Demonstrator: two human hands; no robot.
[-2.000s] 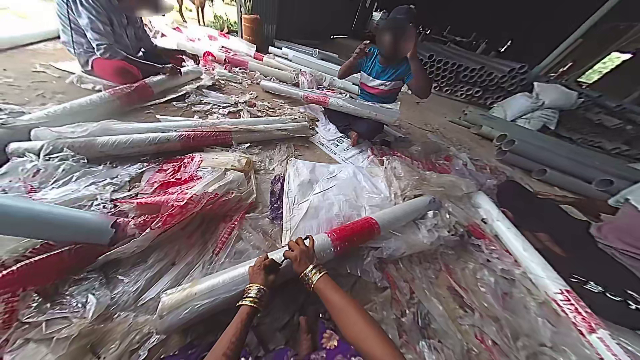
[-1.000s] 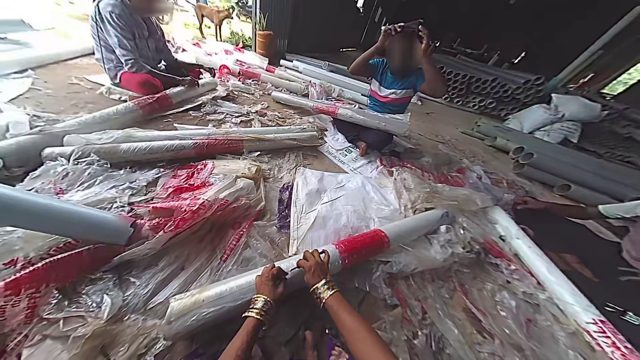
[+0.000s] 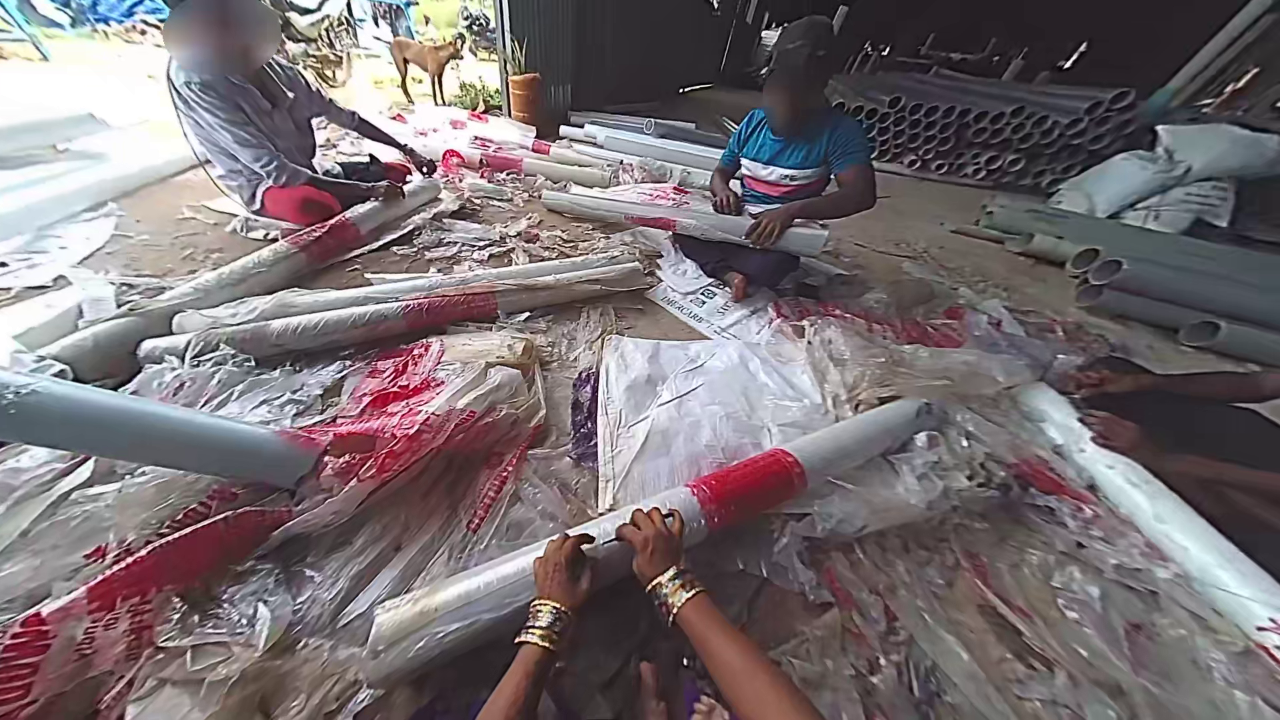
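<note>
A plastic-wrapped roll with a red printed band [image 3: 745, 490] lies slantwise in front of me, its near end at lower left and its far end at upper right. My left hand [image 3: 563, 572] rests on it with bent fingers, left of the band. Close beside it, my right hand [image 3: 652, 542] pinches at the wrap on the roll's upper side. A small dark thing shows between the two hands, too small to name. Crumpled clear plastic film [image 3: 900, 580] lies under and around the roll. Behind the roll is a flat white sheet [image 3: 700, 410].
A grey pipe [image 3: 150, 425] juts in from the left. Wrapped rolls [image 3: 400, 315] lie beyond it. Two seated people handle rolls at the back; another person's hands [image 3: 1110, 400] touch a white roll [image 3: 1150, 510] at right. Grey pipes [image 3: 1190, 280] and white sacks [image 3: 1160, 175] lie at the right back.
The person in the blue shirt has lowered both hands from the head onto a roll. Another person's hands have come to the white roll at right. My hands stay on the banded roll.
</note>
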